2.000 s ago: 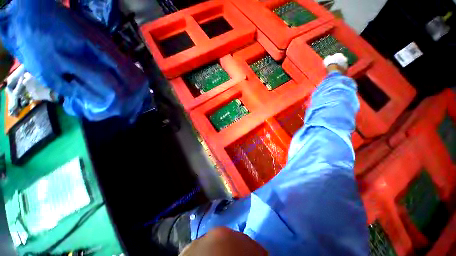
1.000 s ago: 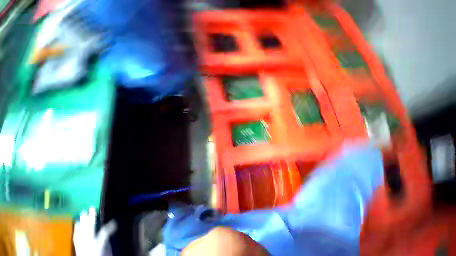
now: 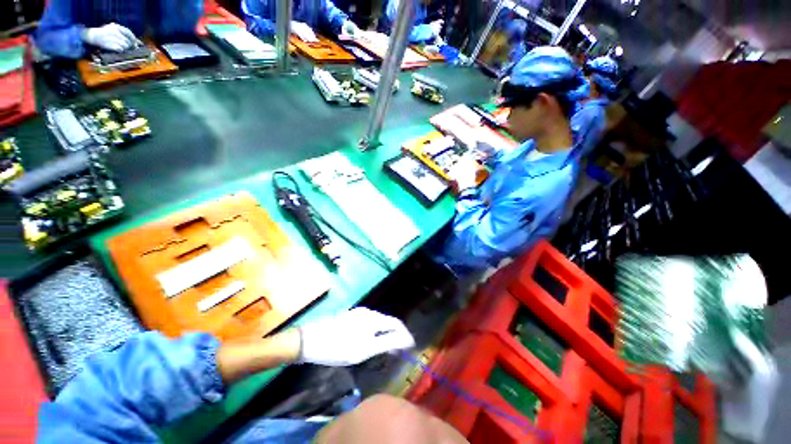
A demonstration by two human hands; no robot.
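My right hand (image 3: 753, 377), in a white glove and blurred, is at the right side. It holds a green circuit board (image 3: 672, 303) raised above the red-orange board trays (image 3: 568, 325). The board is streaked by motion, and my fingers behind it are hidden. My left hand (image 3: 356, 336), in a white glove, is over the bench's front edge with its fingers extended and nothing visible in it. A blue cord passes by its fingertips. The orange fixture (image 3: 217, 269) lies on the green bench mat, with pale strips in its cut-outs and no circuit board on it.
An electric screwdriver (image 3: 303, 217) lies beyond the fixture, beside pale sheets (image 3: 369, 204). A black screw tray (image 3: 74, 316) is left of the fixture. Board assemblies (image 3: 69, 204) stand on the dark green conveyor (image 3: 217, 121). A metal post rises there. A person in blue (image 3: 529, 182) works at the right.
The view has swung left from the trays to the bench. My right hand, earlier reaching into a tray, now holds a circuit board up. My left hand has come fully into view.
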